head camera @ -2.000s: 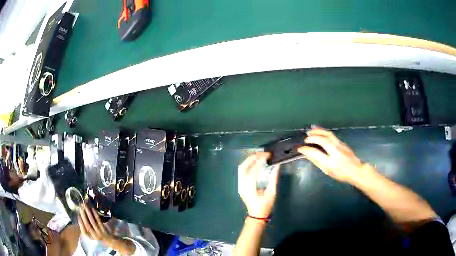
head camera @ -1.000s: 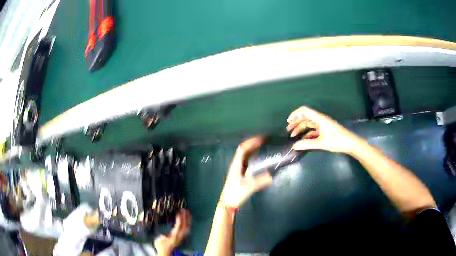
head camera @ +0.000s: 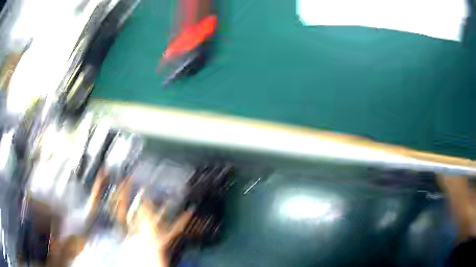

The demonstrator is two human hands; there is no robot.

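A blurred bare forearm, apparently with my right hand, is at the right edge. It reaches up to the shelf's edge; the fingers are hidden or too blurred to read, so I cannot tell if it holds anything. My left hand is not seen. Black retail boxes stand as a blurred dark group left of centre on the dark-green bench. A blurred dark shape lies under the shelf edge, left of my hand.
The green shelf has a white, wood-coloured edge crossing the view. A red-and-black cutter and white paper lie on it. A co-worker's hand is beside the boxes. More people and objects blur at left.
The view has swung and blurred; the shelf edge now sits lower and the paper has come into view. My left hand and the dark piece between my hands are no longer seen.
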